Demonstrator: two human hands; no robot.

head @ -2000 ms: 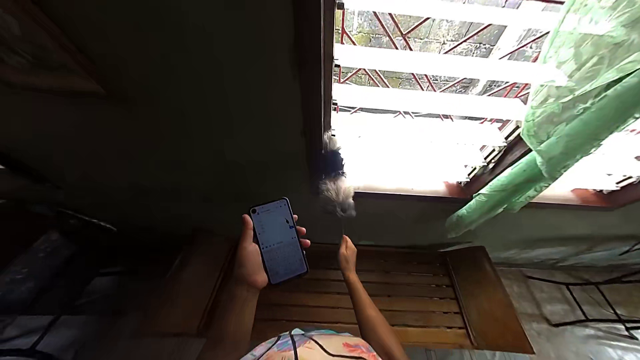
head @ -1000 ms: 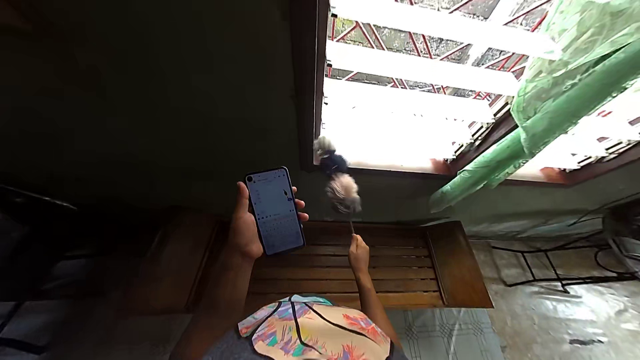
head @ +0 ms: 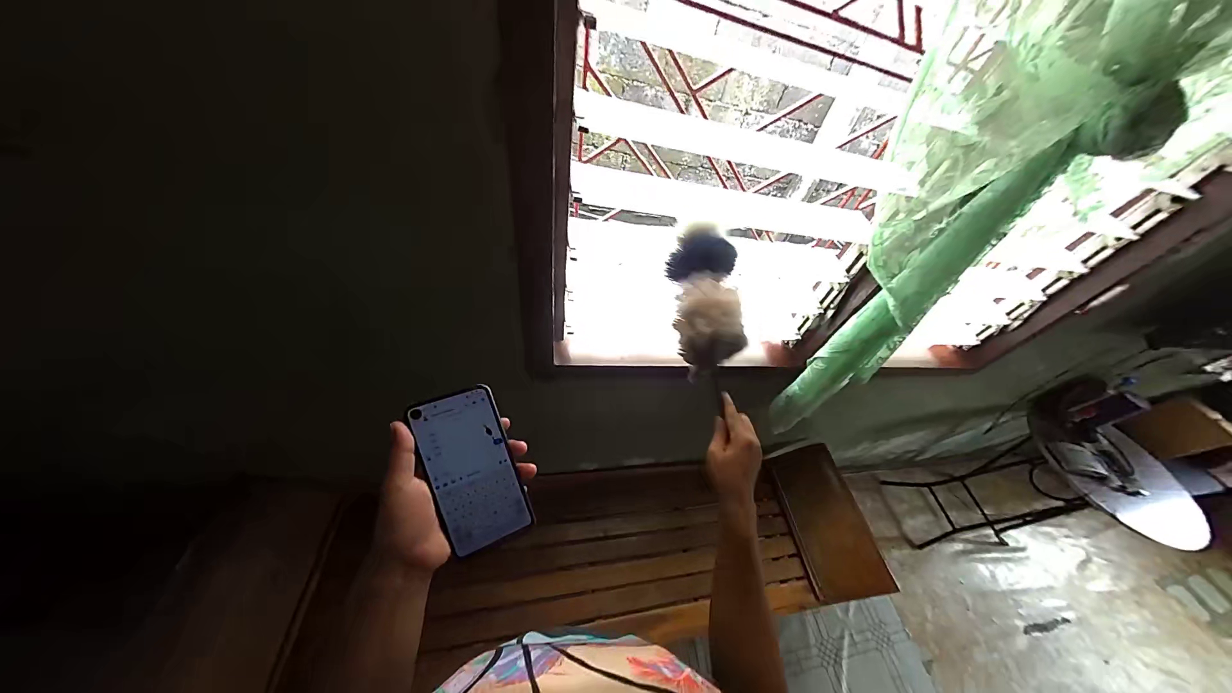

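My left hand [head: 416, 505] holds a smartphone [head: 472, 472] with its lit screen facing up at me; a keyboard shows on it. My right hand [head: 734, 450] grips the thin dark handle of a fluffy duster [head: 710, 322], index finger stretched along it. The duster's head, banded pale, dark blue and beige, stands upright in front of the lower part of a louvered window [head: 722, 197]. It is slightly blurred. Whether it touches the louvers or the sill, I cannot tell.
A slatted wooden bench [head: 597, 558] lies below the window. A knotted green curtain [head: 924, 260] hangs at the right. Beyond the bench, an ironing board [head: 1145, 491] with dark metal legs stands over the floor. A dark wall fills the left.
The duster has moved from the window's lower left corner to the right, in front of the lower louvers, with my right hand. My left hand still holds the phone.
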